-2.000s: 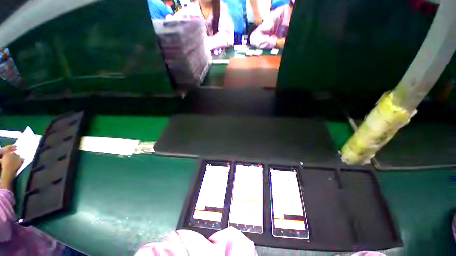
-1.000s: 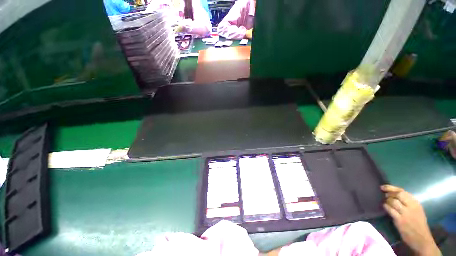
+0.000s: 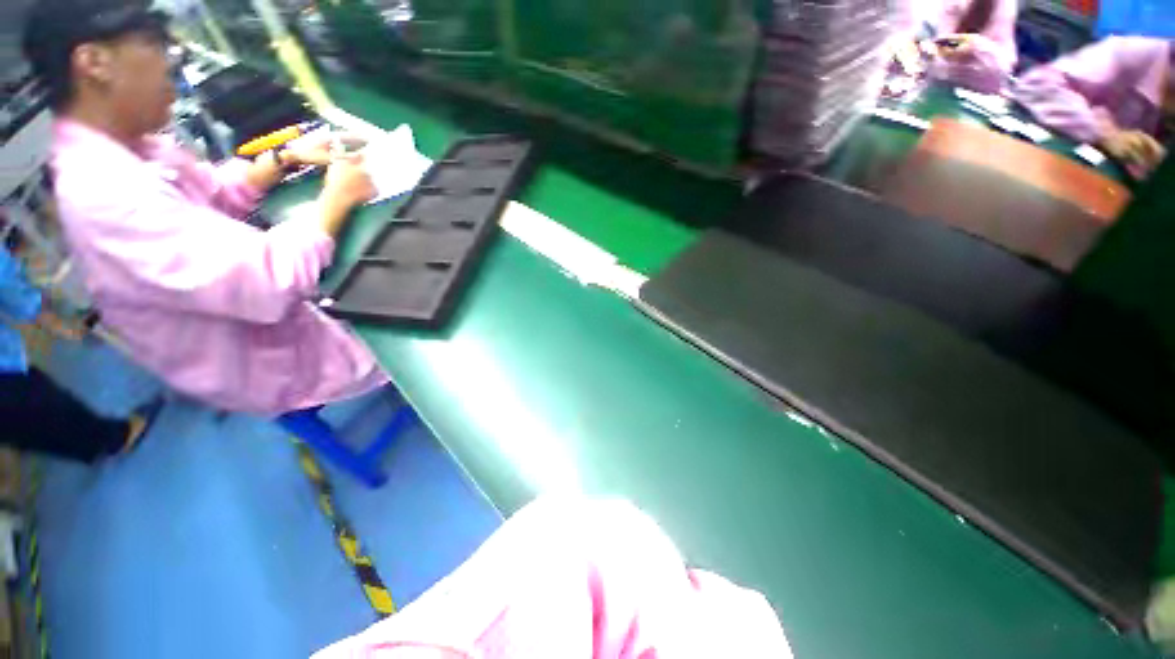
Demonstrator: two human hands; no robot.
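No hand of mine is in view. A pink sleeve of mine [image 3: 580,586] shows at the bottom centre, overexposed, over the front edge of the green bench [image 3: 619,412]. The nearest work item is an empty black phone tray [image 3: 432,232] with several pockets, lying on the bench at upper left beside a neighbour. The tray with lit phones is out of the picture.
A seated neighbour in a pink smock [image 3: 206,270] works over white paper [image 3: 393,164]. A long black mat [image 3: 902,373] lies along the bench back. Stacked trays [image 3: 818,84] stand behind it. A blue stool [image 3: 361,438] and floor tape [image 3: 348,534] are below left.
The view has swung left. The lit phones, their tray, the taped post and the hand at that tray's right end have left the picture. The neighbour at left now shows from head to lap.
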